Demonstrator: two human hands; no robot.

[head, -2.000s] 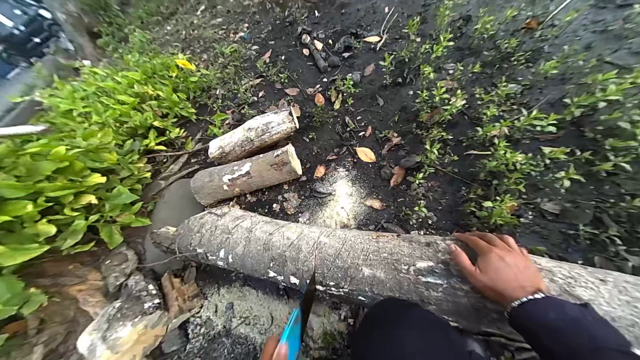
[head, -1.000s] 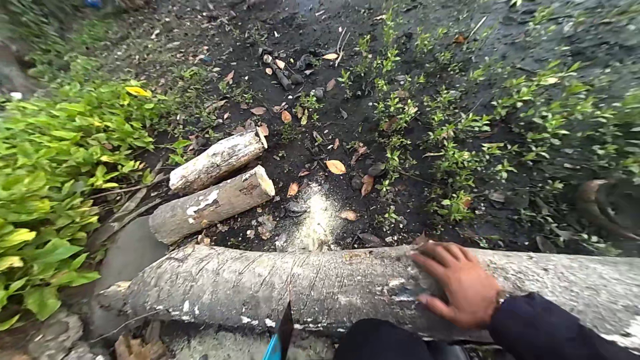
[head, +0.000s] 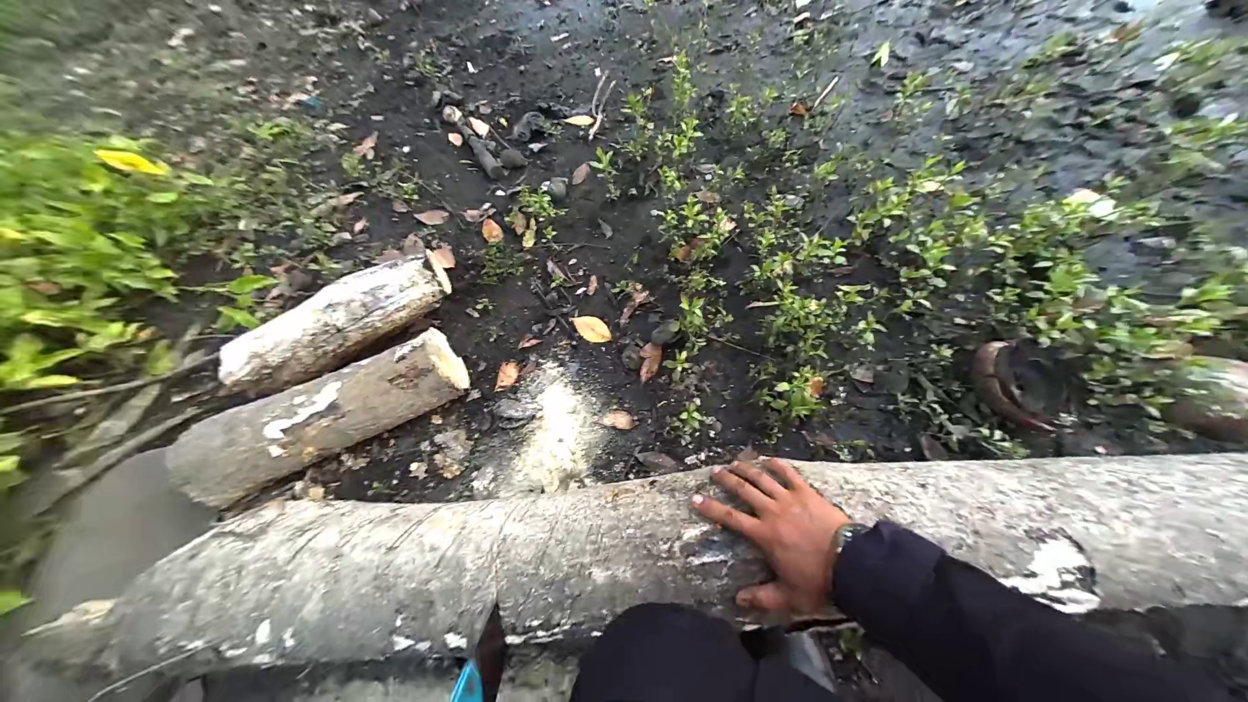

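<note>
A long grey-barked log (head: 604,536) lies across the lower view. My right hand (head: 785,546) rests palm down on it, fingers spread, holding nothing. To its left, the dark blade of what looks like a handsaw (head: 490,648) meets the log's near side, in line with a thin dark cut line across the bark. Only part of its blue handle (head: 468,682) shows at the bottom edge. My left hand is out of view. Pale sawdust (head: 558,439) is heaped on the soil just beyond the log.
Two shorter cut logs, one whitish (head: 331,322) and one grey-brown (head: 322,419), lie side by side beyond the long log's left part. Leafy green plants (head: 78,263) grow at the left, small weeds (head: 780,263) at the right. A curved brown object (head: 1004,385) lies on the right. My dark-clothed knee (head: 663,648) is near the log.
The view has shifted, and my left hand, partly seen on the blue handle two seconds ago, is out of view. My right hand stays spread on the log.
</note>
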